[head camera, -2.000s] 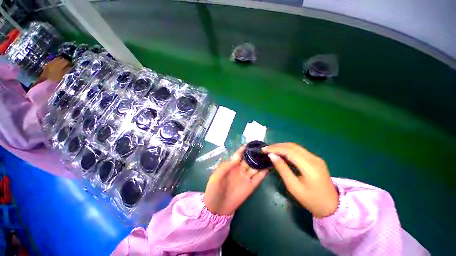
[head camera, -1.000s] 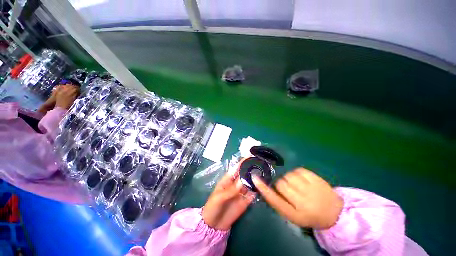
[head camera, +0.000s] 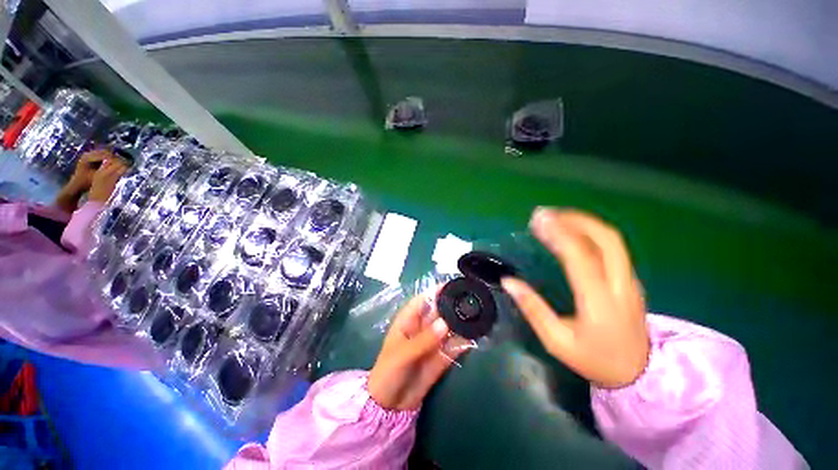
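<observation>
My left hand (head camera: 409, 353) holds an open round black case (head camera: 467, 308) by its near and left side. The case's lid (head camera: 486, 267) stands tilted up at the far right side, and a ringed centre shows in the base. A bit of clear film shows under the case, by my left fingers. My right hand (head camera: 593, 303) is just right of the lid, with thumb and fingers spread and nothing seen in it; its thumb tip is close to the lid's edge, and I cannot tell if they touch.
A stack of clear blister trays (head camera: 220, 266) with black discs stands at left. A white card (head camera: 391, 249), small white papers (head camera: 451, 252) and clear film strips (head camera: 375, 302) lie beside it. Two bagged cases (head camera: 535, 124) lie at the back. A co-worker's hands (head camera: 95, 176) show at far left.
The closed case has been opened, its lid raised. My right finger was at the ringed centre one second ago; now that hand has moved off up and right, fingers spread.
</observation>
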